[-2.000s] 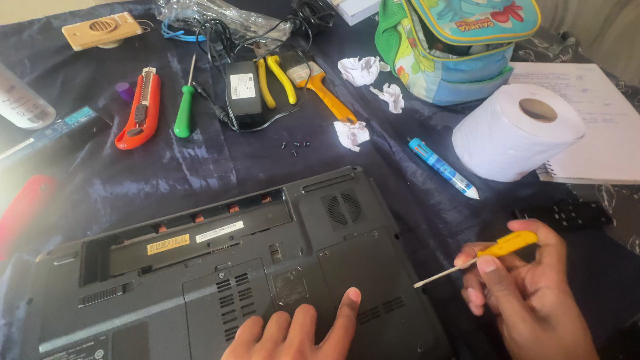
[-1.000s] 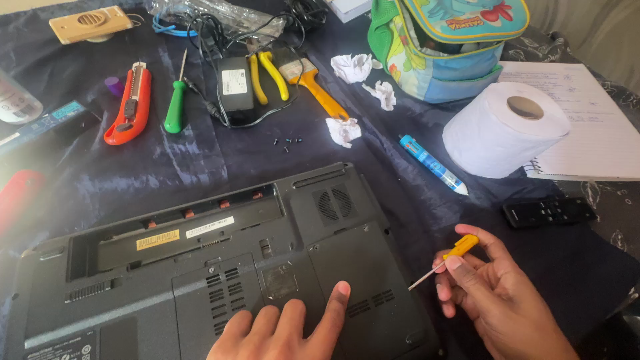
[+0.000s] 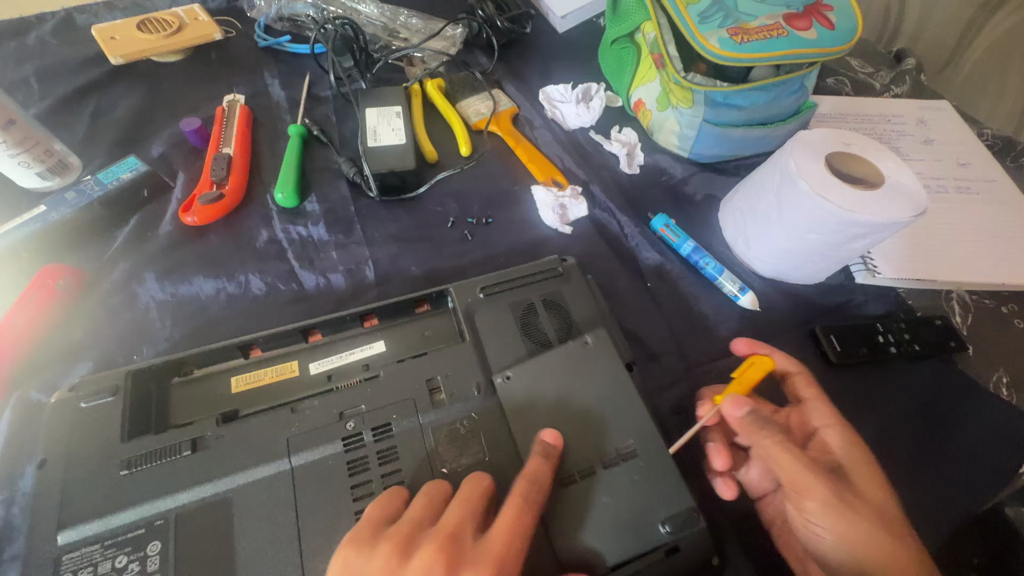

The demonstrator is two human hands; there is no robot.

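Note:
A black laptop (image 3: 240, 472) lies upside down, its battery bay (image 3: 304, 360) uncovered. My left hand (image 3: 456, 520) rests on its underside with nothing held; the index finger touches the cover panel (image 3: 576, 400) at the right. Beside the laptop's right edge, my right hand (image 3: 808, 464) grips a small screwdriver (image 3: 740, 382) by its yellow handle, between thumb and fingers. The shaft points down and left, its tip at the laptop's side; whether it touches is unclear. Several small black screws (image 3: 472, 222) lie on the dark cloth behind the laptop.
Behind the laptop lie a red utility knife (image 3: 220, 164), a green screwdriver (image 3: 292, 168), a power adapter (image 3: 386, 140), yellow-handled pliers (image 3: 448, 116), a brush (image 3: 520, 144) and crumpled paper (image 3: 560, 206). To the right are a pen (image 3: 704, 260), a paper roll (image 3: 816, 208), a notebook (image 3: 944, 192) and a remote control (image 3: 892, 338).
The yellow screwdriver in my right hand has tilted more steeply, with its tip now by the laptop's side edge. My left hand remains on the underside. The view has shifted slightly.

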